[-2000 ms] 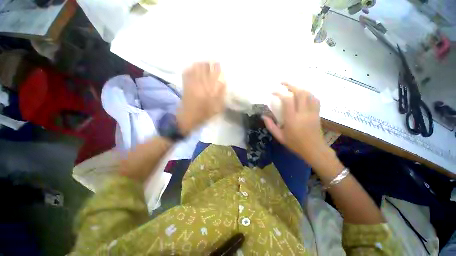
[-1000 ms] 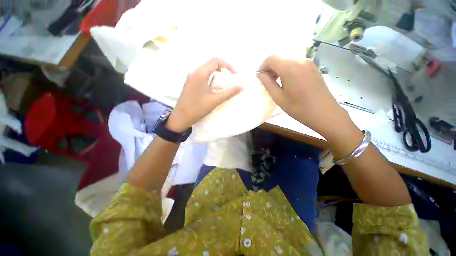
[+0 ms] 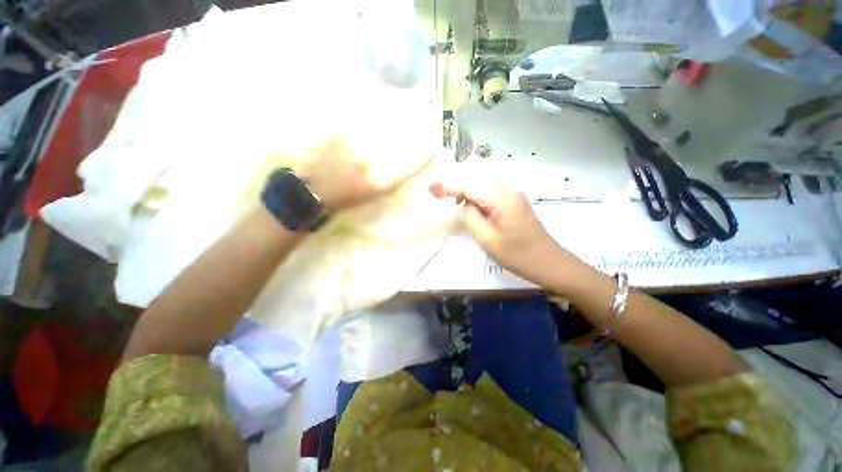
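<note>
A large cream fabric piece (image 3: 212,120) lies in a glaring heap over the left of the machine bed and hangs over the front edge. My left hand (image 3: 346,175) lies on the fabric near the needle area, its fingers washed out by glare, so its grip cannot be told. My right hand (image 3: 499,217) pinches the fabric's edge at its fingertips, just in front of the presser foot (image 3: 451,134). The exact fold between the fingers is hard to see.
Black shears (image 3: 679,184) and dark thread snips (image 3: 648,184) lie on the right. A ribbed knob (image 3: 494,88) is beside the machine head. A ruler (image 3: 646,262) runs along the front edge. A red bin (image 3: 92,101) is at the left, white-lilac cloth (image 3: 258,369) below.
The view has swung right. The fabric has moved from in front of my chest onto the bed. My left hand has flattened and reached toward the needle; my right hand has moved beside the presser foot.
</note>
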